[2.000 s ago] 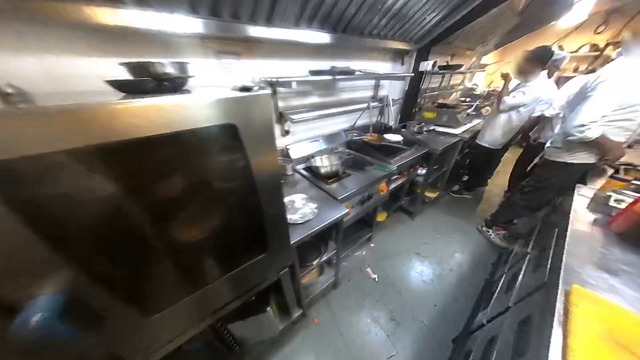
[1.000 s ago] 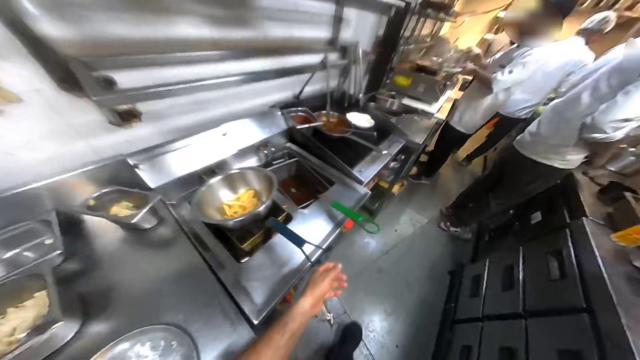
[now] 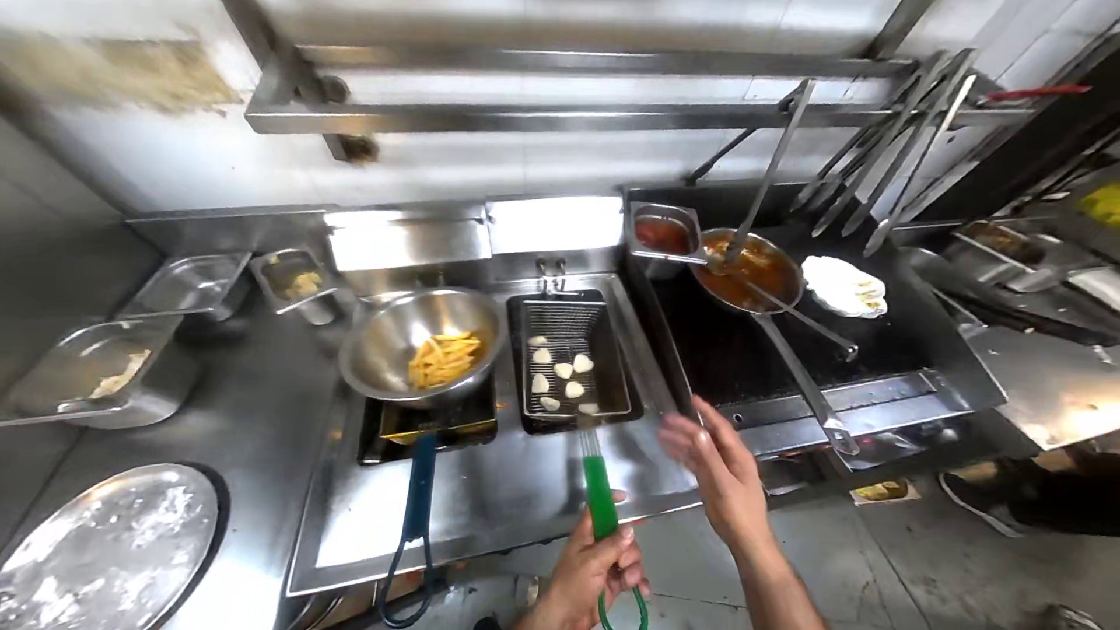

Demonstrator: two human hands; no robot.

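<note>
My left hand (image 3: 599,560) grips the green handle (image 3: 599,494) of a wire fryer basket (image 3: 560,332), which sits in the right fryer well with several pale pieces in it. My right hand (image 3: 722,468) is held up to the right of that handle, fingers spread and empty, over the fryer's front edge. Left of the basket, a steel bowl (image 3: 367,350) of fries (image 3: 444,360) rests over the left fryer well, where a second basket's dark blue handle (image 3: 421,490) sticks out.
A pan of red-brown sauce (image 3: 757,271) with tongs and a spoon stands on the black griddle (image 3: 709,350), beside a steel container (image 3: 665,232) of red sauce. At left are a floured round tray (image 3: 105,542) and several steel pans. Tongs (image 3: 919,149) hang from a wall rail (image 3: 569,118). A shoe (image 3: 980,503) shows at right.
The view has moved in to the fryer. One second ago one open hand was near the blue handle; now both hands are in view, the left closed on the green handle.
</note>
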